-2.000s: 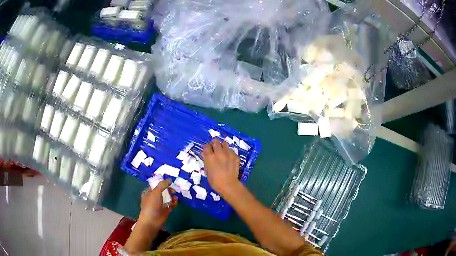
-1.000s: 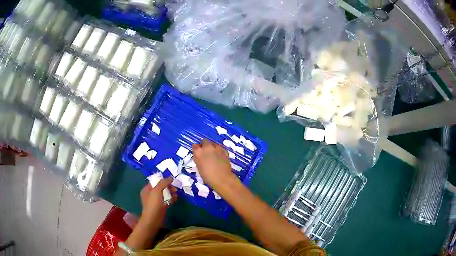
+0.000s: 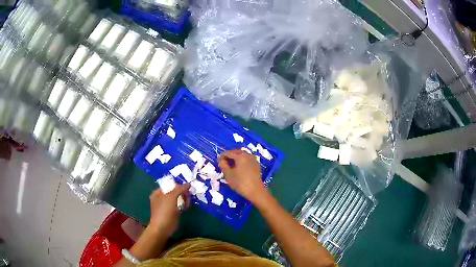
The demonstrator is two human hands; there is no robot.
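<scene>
The blue parts tray [image 3: 180, 112] lies in front of me with small white inserts [image 3: 181, 170] scattered in it. My left hand [image 3: 167, 206] is at the tray's lower left edge, closed on a white housing [image 3: 180, 202]; a white piece shows above its fingers. My right hand [image 3: 241, 169] is over the tray's right part, fingertips bent together above the inserts. A thin light line shows beside its fingertips; whether the fingers hold anything is too small to tell.
Finished-unit blister trays [image 3: 122, 86] stand at left. A crumpled poly bag [image 3: 229, 62] and the bag of housings [image 3: 360, 112] lie behind. A clear ribbed blister tray [image 3: 334, 206] with rods is at right, spare blister trays [image 3: 440, 214] farther right. A red stool [image 3: 107, 242] is below left.
My right hand has moved from among the inserts towards the tray's right side. My left hand still holds the white housing. The whole view has shifted slightly.
</scene>
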